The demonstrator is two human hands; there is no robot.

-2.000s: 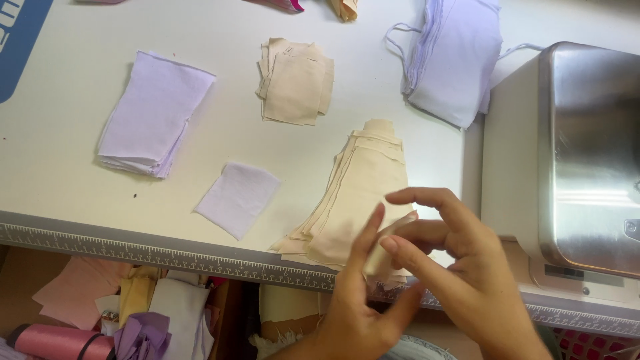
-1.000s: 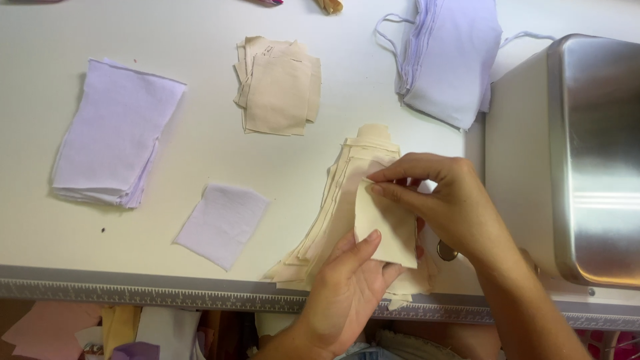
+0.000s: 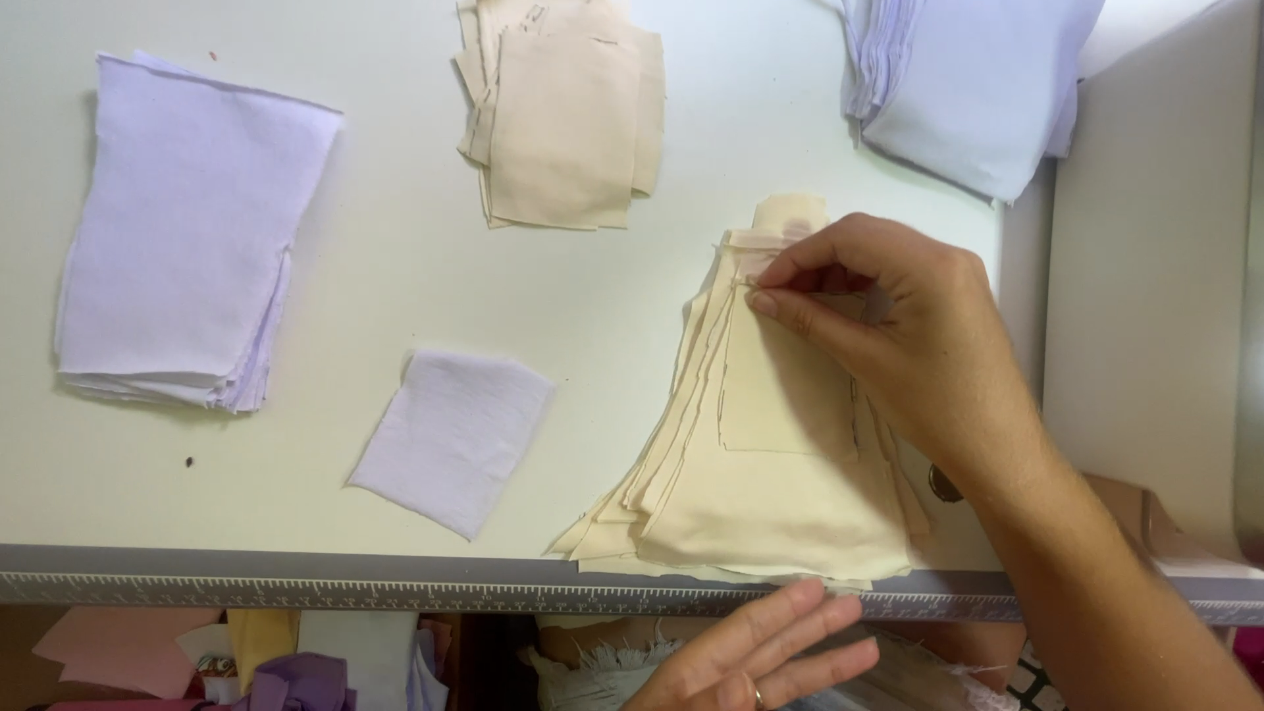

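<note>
My right hand (image 3: 889,306) pinches the upper left corner of a small cream fabric rectangle (image 3: 790,385) between thumb and fingertips. That piece lies flat on a stack of flared cream fabric pieces (image 3: 780,523) near the table's front edge. My left hand (image 3: 770,652), fingers spread and palm up, is just below the stack, in front of the edge, holding nothing. Left of the stack lies a single lilac fabric piece (image 3: 452,444). Farther back is a pile of beige fabric rectangles (image 3: 565,128).
A lilac fabric stack (image 3: 188,227) lies at left, another lilac bundle (image 3: 968,89) at back right. A machine's pale body (image 3: 1145,276) stands at right. A ruler strip (image 3: 296,592) runs along the front edge. Below it are fabric scraps (image 3: 355,642) and someone's frayed denim (image 3: 612,671).
The small cream piece, held in both hands a second ago, now lies on the flared stack. My left hand has let go and moved down toward the front. The view has shifted closer.
</note>
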